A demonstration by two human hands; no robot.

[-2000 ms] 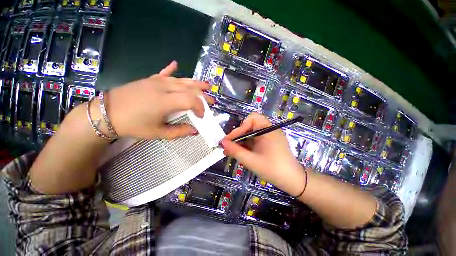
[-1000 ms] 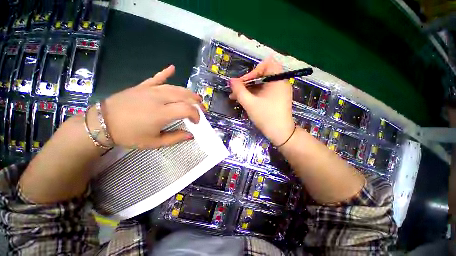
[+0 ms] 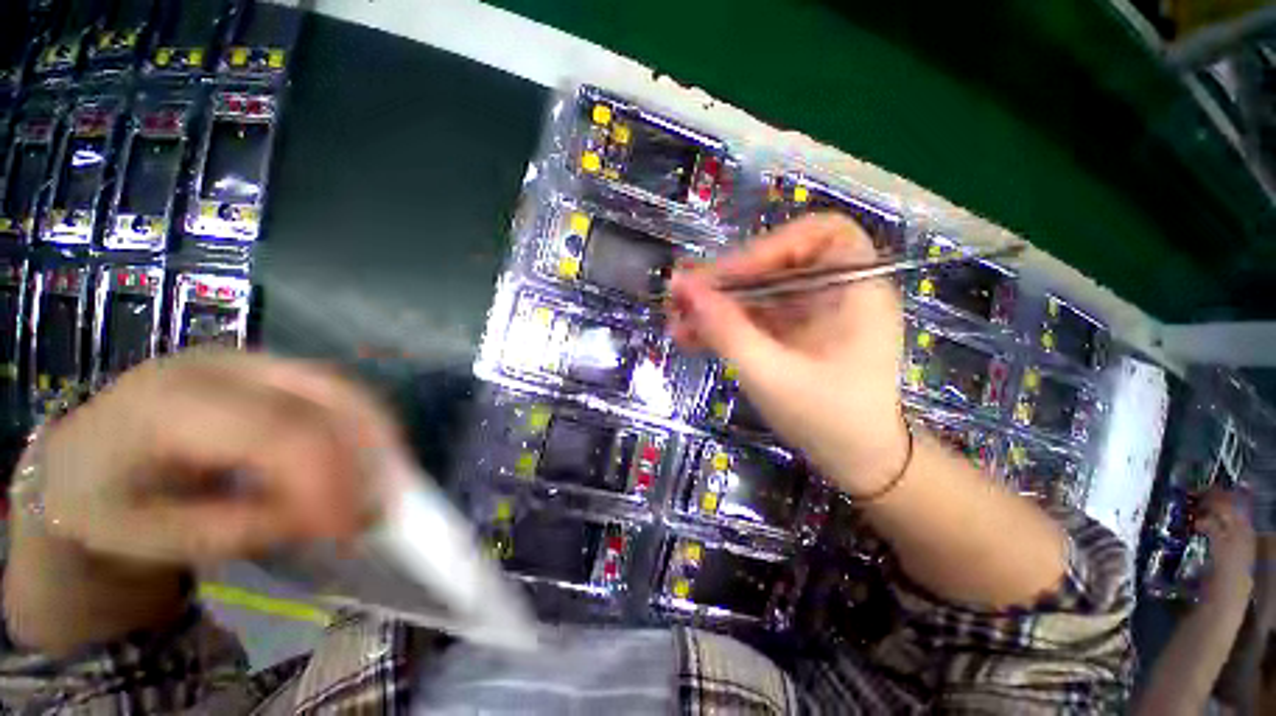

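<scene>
My right hand (image 3: 805, 343) holds the thin tweezers (image 3: 896, 269) over the clear blister tray (image 3: 560, 266), at the right ends of modules in its left columns. The tweezer tips are hidden by my fingers. My left hand (image 3: 231, 462), blurred, is at the lower left and holds the sticker sheet (image 3: 448, 560), which is also blurred and seen nearly edge-on. Electronic modules (image 3: 651, 157) with yellow and red parts lie in the tray's pockets. Glare covers one module in the left column.
Another tray of modules (image 3: 140, 175) lies at the left on the dark worktop (image 3: 406, 168). A pale rail (image 3: 616, 67) borders the green conveyor belt (image 3: 896, 105) beyond. A white strip (image 3: 1126, 434) lies at the tray's right end. Another person's hand (image 3: 1220, 539) is at the right edge.
My left hand has moved left and down, taking the sheet off the tray and tilting it. My right hand has moved slightly right and down with the tweezers. Another person's hand has appeared at the right.
</scene>
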